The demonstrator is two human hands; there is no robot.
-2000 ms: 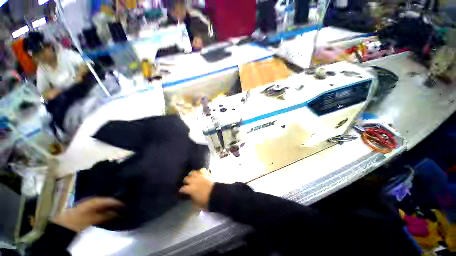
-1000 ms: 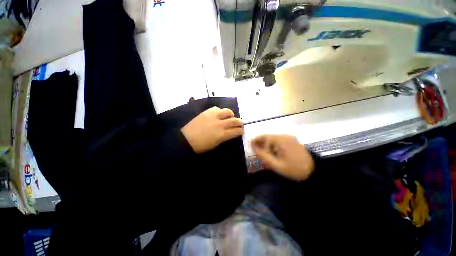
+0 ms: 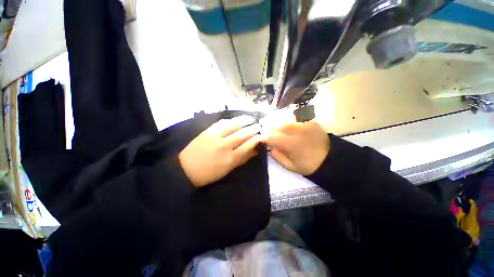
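A black garment piece lies over the bed left of the needle and hangs over the front edge. Its top edge reaches the presser foot under the cream-white sewing machine head. My left hand lies on the cloth with its fingertips at the edge near the foot. My right hand pinches the cloth's right edge just in front of the foot, its fingertips close to the left ones. The pinched fold is hidden by the fingers. The needle is lost in glare.
A shiny metal guard and a round tension knob loom above my hands. Metal snips lie at the bed's right. A measuring strip runs along the front edge. Yellow cloth shows at lower right.
The view has moved closer to the machine head. My right hand has moved left to the cloth's edge and pinches it beside my left hand. The cloth's top edge is now at the presser foot.
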